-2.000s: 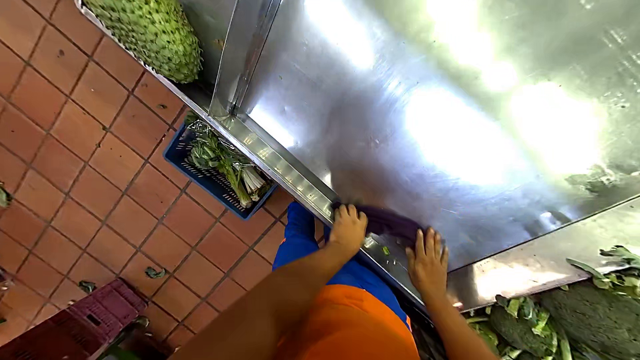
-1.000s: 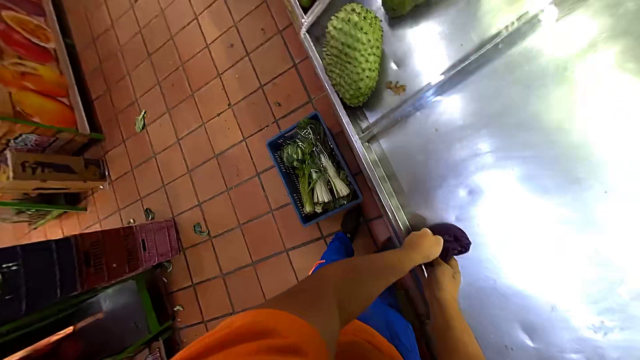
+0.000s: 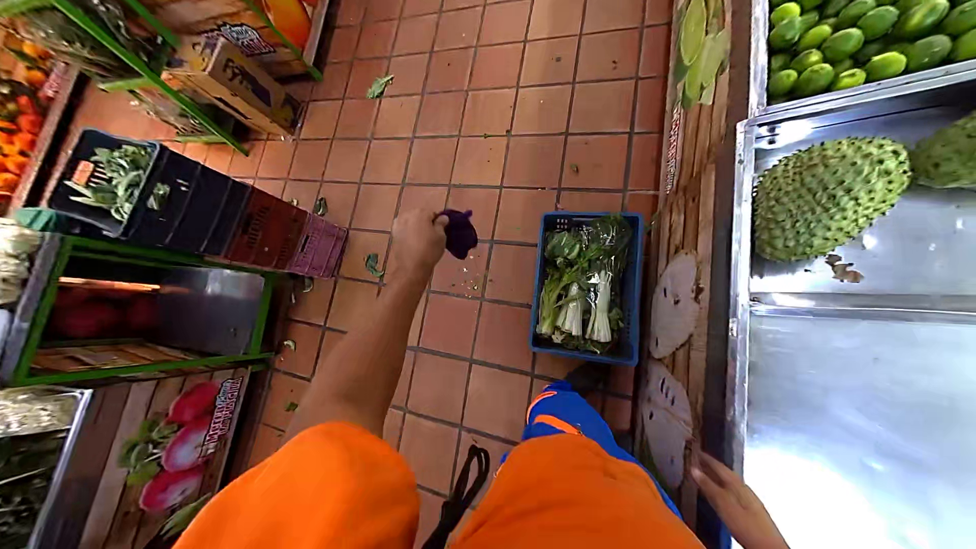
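Note:
My left hand (image 3: 418, 242) is stretched out over the tiled floor, its fingers shut on a bunched dark purple cloth (image 3: 460, 234). Bits of debris (image 3: 471, 284) show on the tiles below the cloth. At the lower right, my right hand (image 3: 736, 499) is at the edge of a bare metal display tray (image 3: 854, 396), its fingers apart and nothing seen in it. Between the two hands, a blue plastic crate (image 3: 630, 305) with leafy green stalks in clear wrap (image 3: 583, 282) stands on the floor.
Spiny soursops (image 3: 831, 198) lie in the metal display beside green fruits (image 3: 846, 46). Stacked plastic crates (image 3: 229, 206), a cardboard box (image 3: 232, 80) and green-framed shelving (image 3: 145, 305) stand at the left. Fallen leaves (image 3: 379, 86) lie on the floor, and a black strap (image 3: 461, 496) hangs between the orange garment parts.
The cloth, under both hands on the metal surface earlier, is now in my left hand out over the floor. My right hand has let go of it. The view has swung left.

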